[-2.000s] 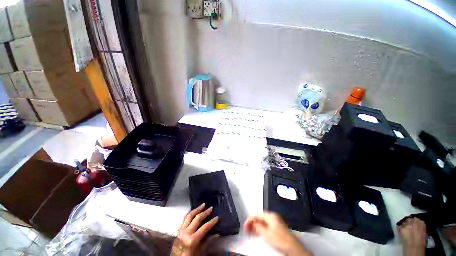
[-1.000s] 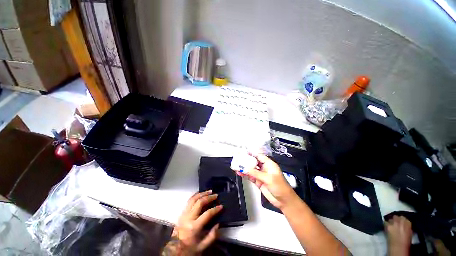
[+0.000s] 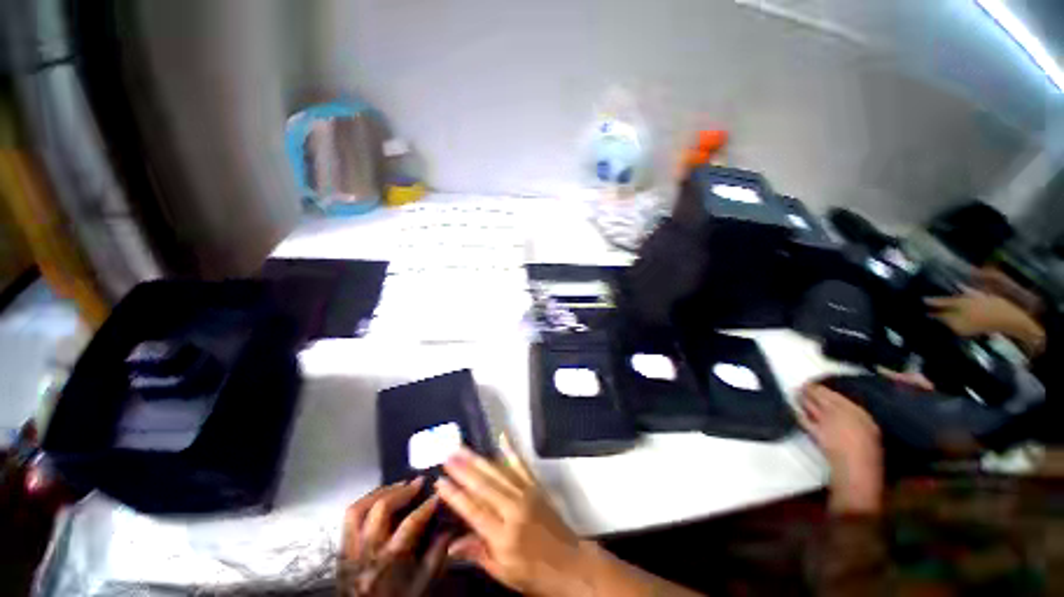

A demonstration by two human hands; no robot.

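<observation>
A black gift box (image 3: 422, 398) lies on the white table in front of me. A white item (image 3: 435, 446) sits in its middle. My left hand (image 3: 391, 536) rests on the box's near left part, fingers bent. My right hand (image 3: 504, 513) lies over the near right part, its fingertips at the white item's lower edge; whether it grips the item is unclear from blur. The box's near end is hidden under both hands. Several black boxes with white items, such as this one (image 3: 580, 407), lie to the right.
A deep black tray stack (image 3: 263, 437) stands at left. White sheets with marked rows (image 3: 457, 280) and a shiny tangled heap (image 3: 565, 313) lie behind. Black boxes are piled at right (image 3: 747, 262). Another person's hand (image 3: 842, 434) is at right. A kettle (image 3: 338, 157) stands by the wall.
My right hand has brought the white item from the air down to the box, where it now sits in the middle. My left hand stays at the box. The view has swung right and blurred.
</observation>
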